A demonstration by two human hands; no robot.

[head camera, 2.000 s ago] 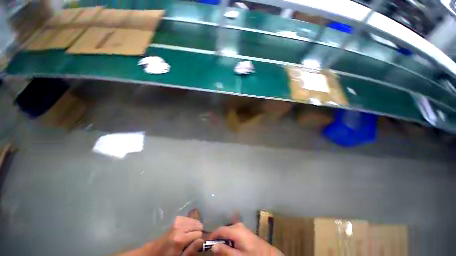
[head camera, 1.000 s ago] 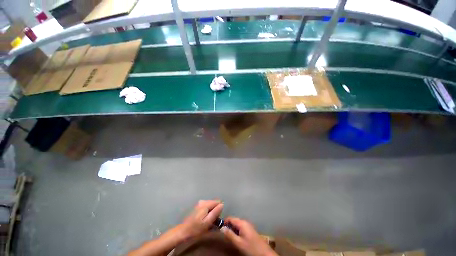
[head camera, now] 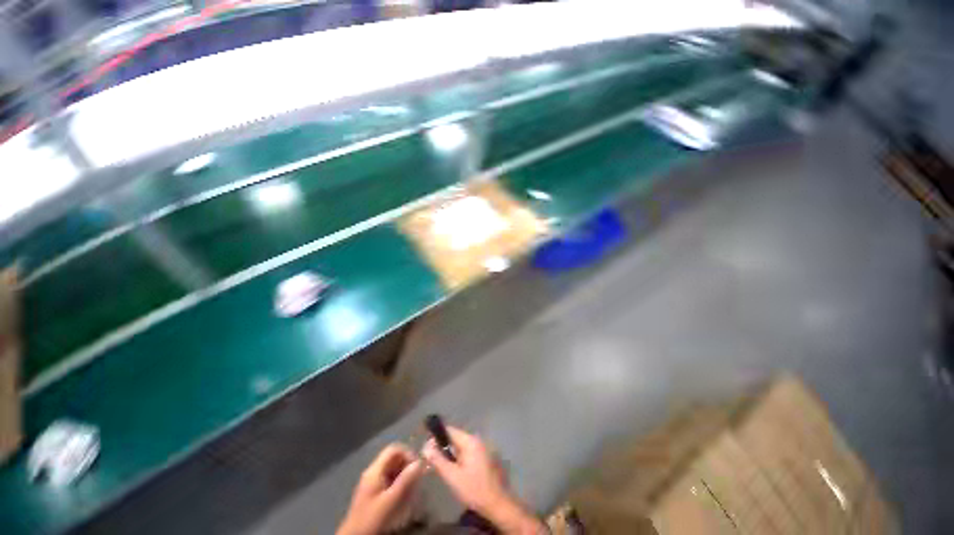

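Note:
My right hand [head camera: 471, 470] holds a black marker pen [head camera: 438, 432] at the bottom centre, with the pen's dark end pointing up and away. My left hand [head camera: 384, 488] is just left of it, fingers curled, its fingertips close to the pen's lower end. Whether the left hand holds a cap is too blurred to tell. Tan shipping cartons [head camera: 748, 470] with shiny tape stand at the lower right, below and right of my hands.
A green-topped bench [head camera: 209, 345] crosses diagonally, with a white upper shelf [head camera: 262, 94]. On it lie white crumpled lumps [head camera: 300, 294] and a tan cardboard sheet [head camera: 434, 246] with white paper. A blue crate [head camera: 581, 241] is under its edge. A pallet [head camera: 912, 180] stands far right.
The view has turned right and tilted, bringing the cartons further into view. My hands have moved slightly apart, and the pen now sticks up from my right hand.

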